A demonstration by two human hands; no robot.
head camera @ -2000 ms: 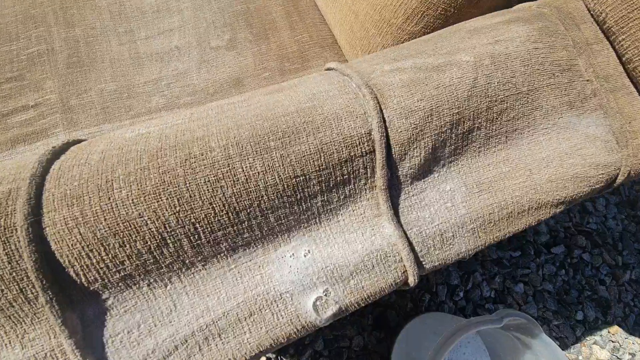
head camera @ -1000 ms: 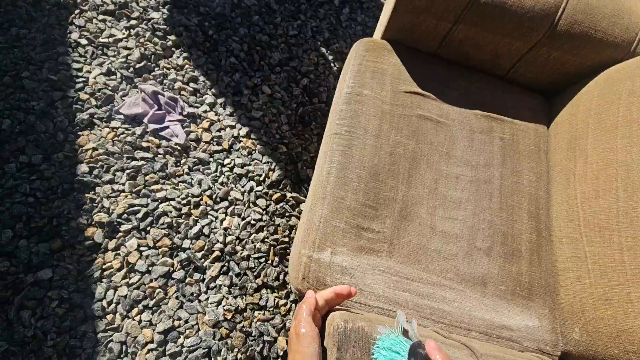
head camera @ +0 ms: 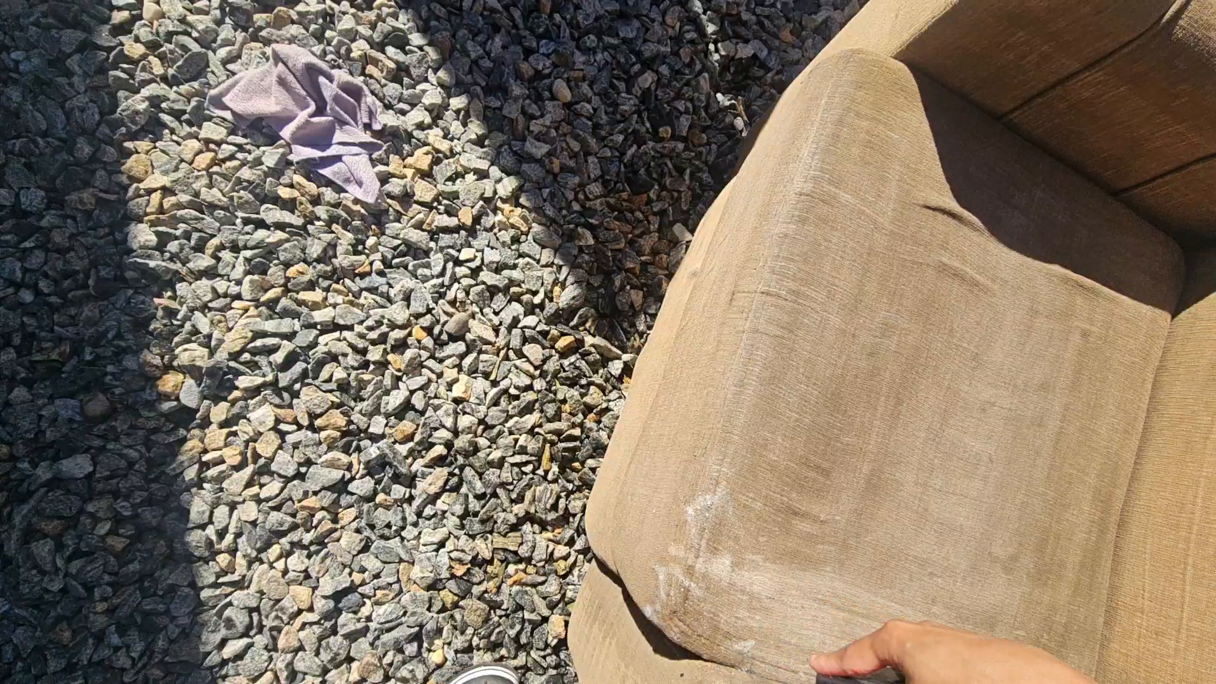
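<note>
My right hand (head camera: 936,654) reaches in from the bottom right, over the front of the brown fabric seat cushion (head camera: 931,380). Its fingers are closed around a dark object (head camera: 860,677), probably the brush's handle; only a sliver shows, and the frame edge cuts off the rest. Whitish foam or wet residue (head camera: 708,513) marks the cushion's front left corner, with paler streaks along its front edge. My left hand is out of view.
Gravel (head camera: 380,399) covers the ground left of the sofa. On it lies a crumpled lilac cloth (head camera: 309,114). The toe of a shoe (head camera: 484,674) shows at the bottom edge. The sofa's backrest or arm (head camera: 1064,76) rises at the upper right.
My left hand, at the cushion's front corner a second ago, has left the view. The brush's teal bristles no longer show. White residue now shows at that corner.
</note>
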